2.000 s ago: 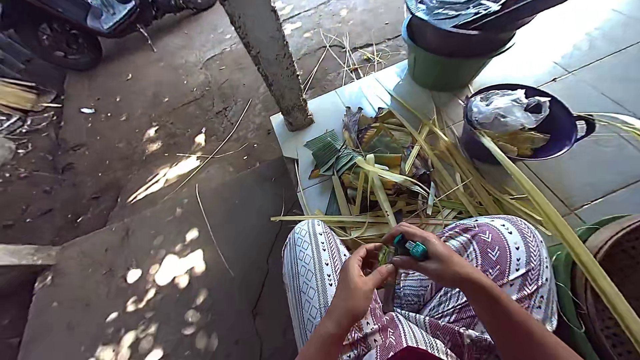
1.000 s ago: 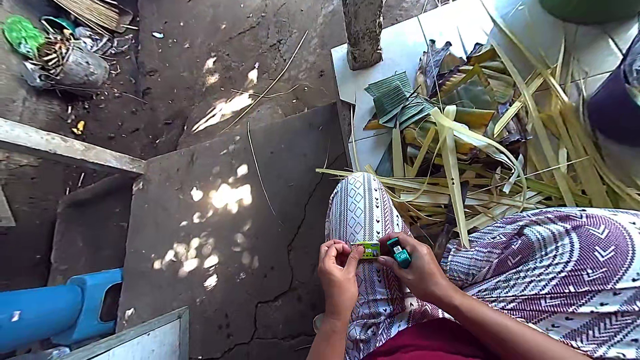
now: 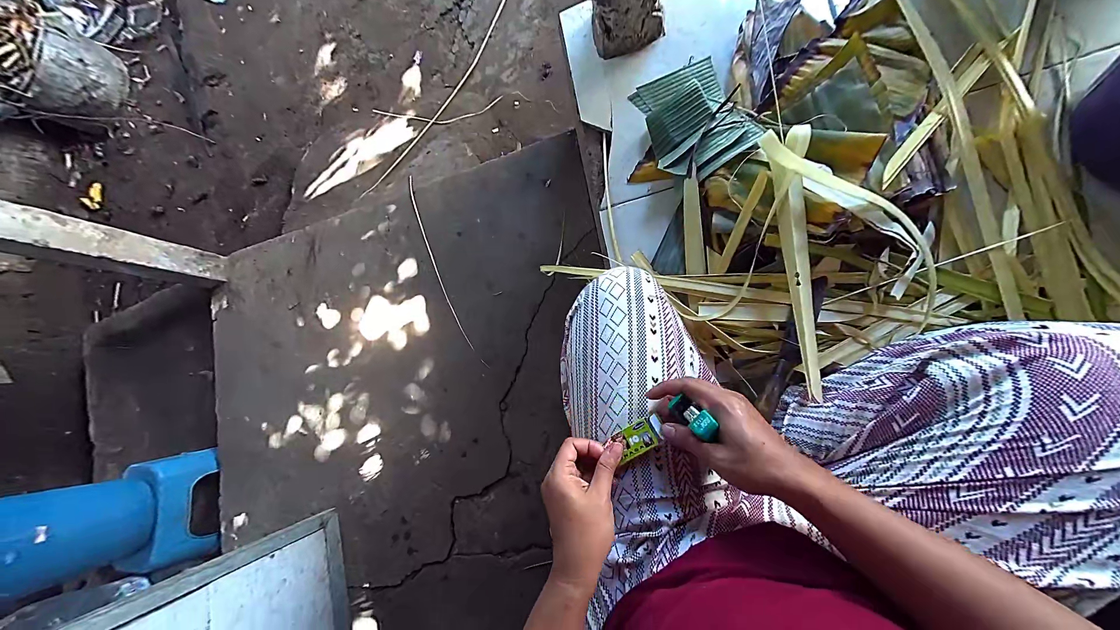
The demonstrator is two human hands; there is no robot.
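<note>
My left hand [image 3: 584,490] pinches the lower left end of a small yellow-green printed packet [image 3: 637,440] between thumb and fingers. At the packet's upper right end are the fingertips of my right hand [image 3: 722,433], with a small whitish piece between them. A small green and black object [image 3: 696,418], perhaps a stapler or lighter, lies held against the right hand's fingers. Both hands are over my patterned trouser leg [image 3: 617,350]. Beyond the knee lie pale leaf strips [image 3: 796,262] and a folded green leaf piece [image 3: 696,114].
Dried and yellowing leaves [image 3: 840,96] are heaped on white tiles [image 3: 634,219]. The foot of a post [image 3: 626,26] stands at the top. To the left are a cracked concrete slab [image 3: 420,350], a pale beam [image 3: 105,241], a blue plastic object [image 3: 131,516] and a framed panel [image 3: 254,582].
The view has swung left and down. The yellow-green packet, held level between both hands a second ago, is now tilted, with a whitish piece showing at its right end.
</note>
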